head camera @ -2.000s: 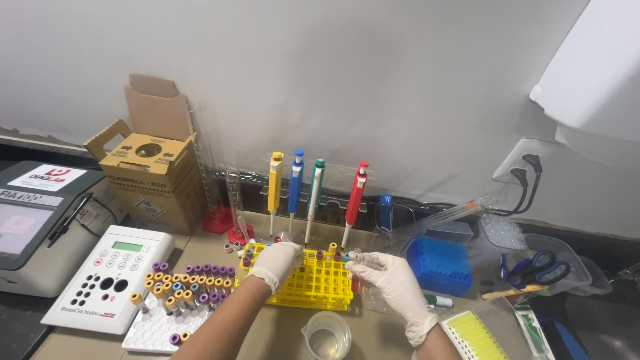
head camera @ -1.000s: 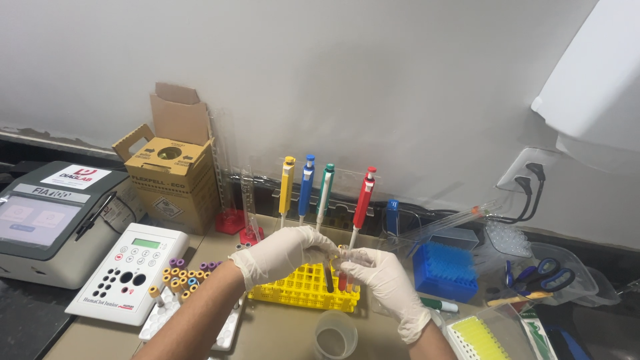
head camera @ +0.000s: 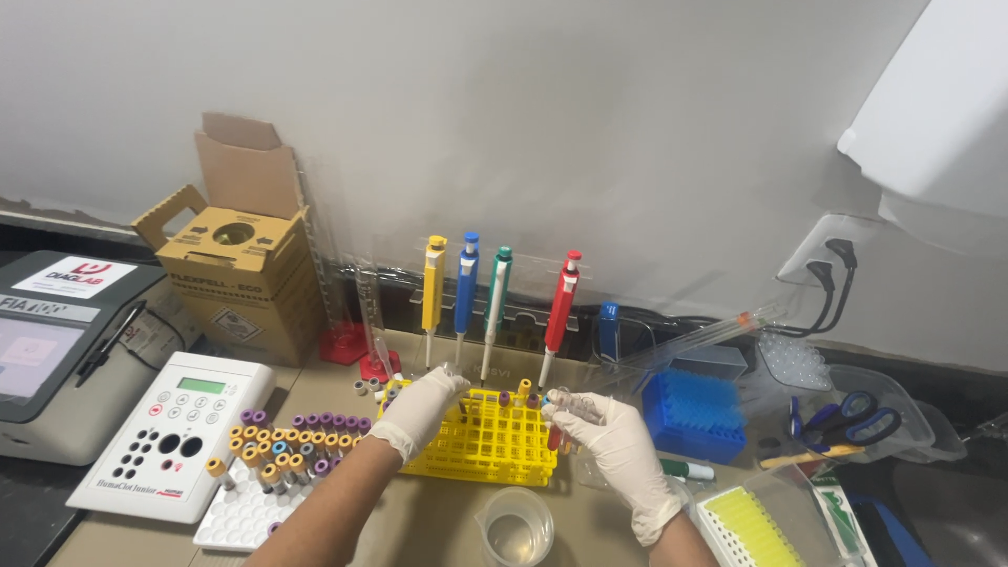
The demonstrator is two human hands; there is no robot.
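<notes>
My gloved left hand (head camera: 429, 409) is over the left part of the yellow test tube rack (head camera: 492, 445), fingers pointing down at its back rows; a dark tube shows just beneath the fingertips. At the rack's right end my gloved right hand (head camera: 602, 433) is closed on blood collection tubes, one with red content and a blue cap near it. A yellow-capped tube (head camera: 524, 387) and a purple-capped tube (head camera: 504, 399) stand in the back of the rack. In front of the rack is a clear plastic beaker (head camera: 516, 529) with some liquid.
Four pipettes, among them a red one (head camera: 563, 307), hang behind the rack. Left are a white tray (head camera: 224, 520) of capped tubes, an analyzer (head camera: 169, 441) and a cardboard sharps box (head camera: 244, 291). Right stand a blue tip box (head camera: 693, 421), scissors (head camera: 846, 421) and a yellow tip rack (head camera: 744, 528).
My hands were together above the rack one second ago; now they are apart, the left lowered to the rack's left part and the right at its right end.
</notes>
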